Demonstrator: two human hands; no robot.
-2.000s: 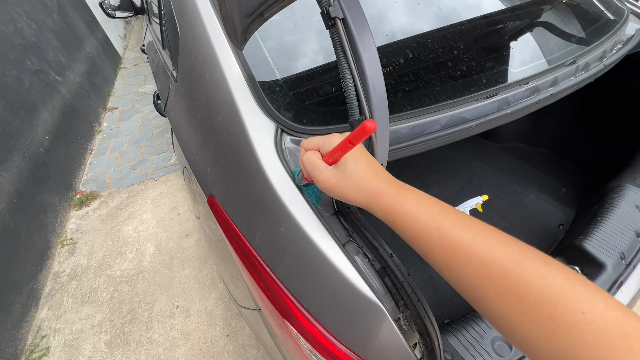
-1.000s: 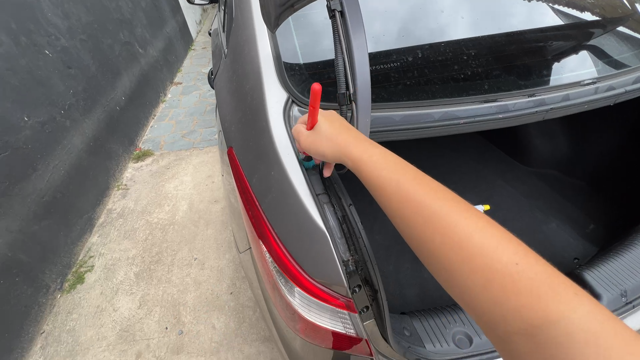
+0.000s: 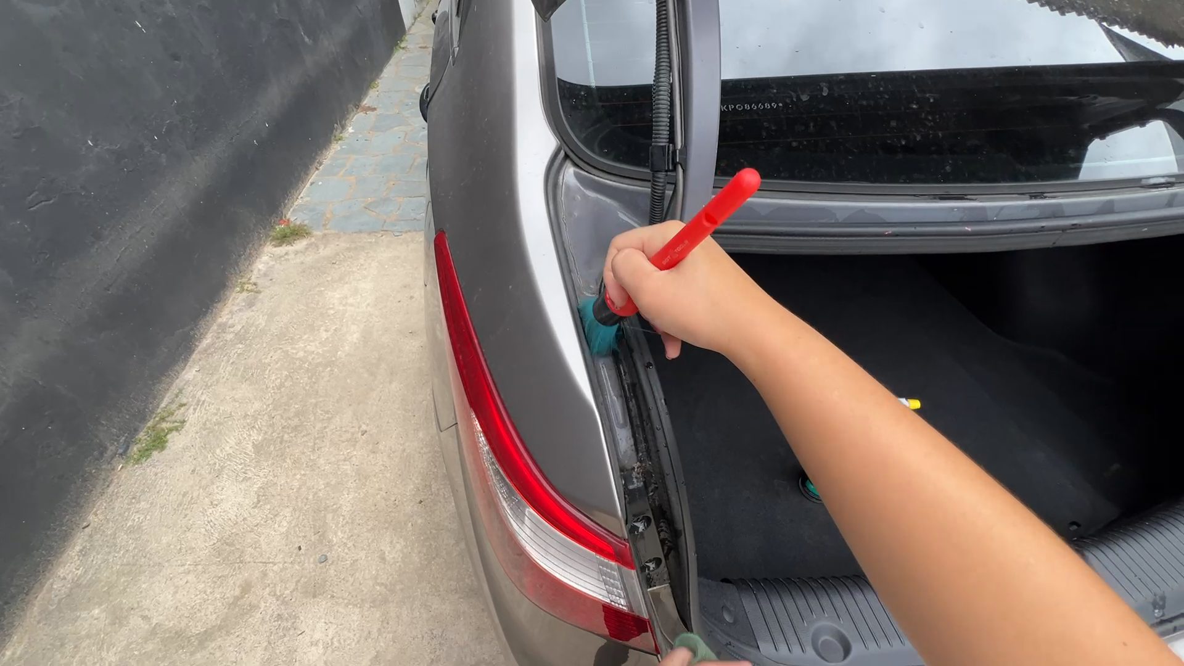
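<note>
My right hand (image 3: 680, 287) is closed around the red handle of a detailing brush (image 3: 708, 219), whose teal bristles press into the painted channel (image 3: 615, 407) beside the car's trunk opening. The handle tilts up to the right. At the bottom edge, only the fingertips of my left hand (image 3: 703, 659) show, with a piece of green material, perhaps a cloth (image 3: 694, 645), at them. The red and clear tail light (image 3: 527, 499) lies left of the channel. A black rubber seal (image 3: 668, 462) runs along its right side.
The raised trunk lid's hinge arm (image 3: 700, 102) and a corrugated cable sleeve (image 3: 660, 111) stand above my right hand. A yellow-tipped item (image 3: 911, 403) and a small round teal-and-black object (image 3: 810, 487) lie on the trunk floor, partly behind my forearm. A dark wall (image 3: 166, 166) stands left of the car.
The brush has moved down along the channel from its place two seconds ago. Its handle leans right again after standing nearly upright. My left fingertips have come into view at the bottom.
</note>
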